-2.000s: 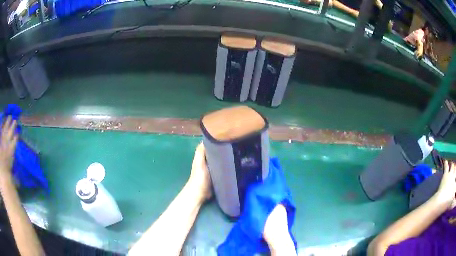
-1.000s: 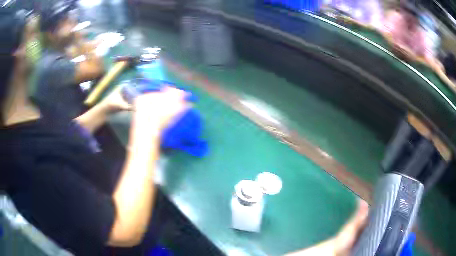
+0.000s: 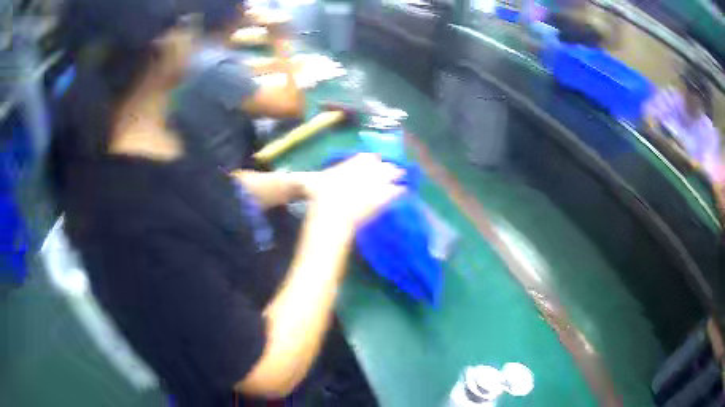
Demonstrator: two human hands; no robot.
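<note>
Neither of my hands shows; the view is turned to my left and blurred. The white solvent bottle [image 3: 475, 386] stands nearest in front, cut off by the bottom edge, its round lid [image 3: 517, 379] open. A neighbouring worker's hands hold a bright blue cloth [image 3: 401, 246] over the green work surface, with a pale grey thing partly behind it. A dark and grey speaker [image 3: 690, 370] is cut off at the bottom right corner.
The neighbouring worker in black [image 3: 175, 278] fills the left side. A mallet [image 3: 302, 137] lies beyond, near a light blue bottle [image 3: 383, 141]. Grey speakers [image 3: 474, 119] stand past the brown strip [image 3: 548, 306]. A blue tote [image 3: 600, 79] and people are on the far side.
The view has swung further left. My left hand and the speaker it was holding have gone out of the picture. The white bottle now sits at the bottom edge.
</note>
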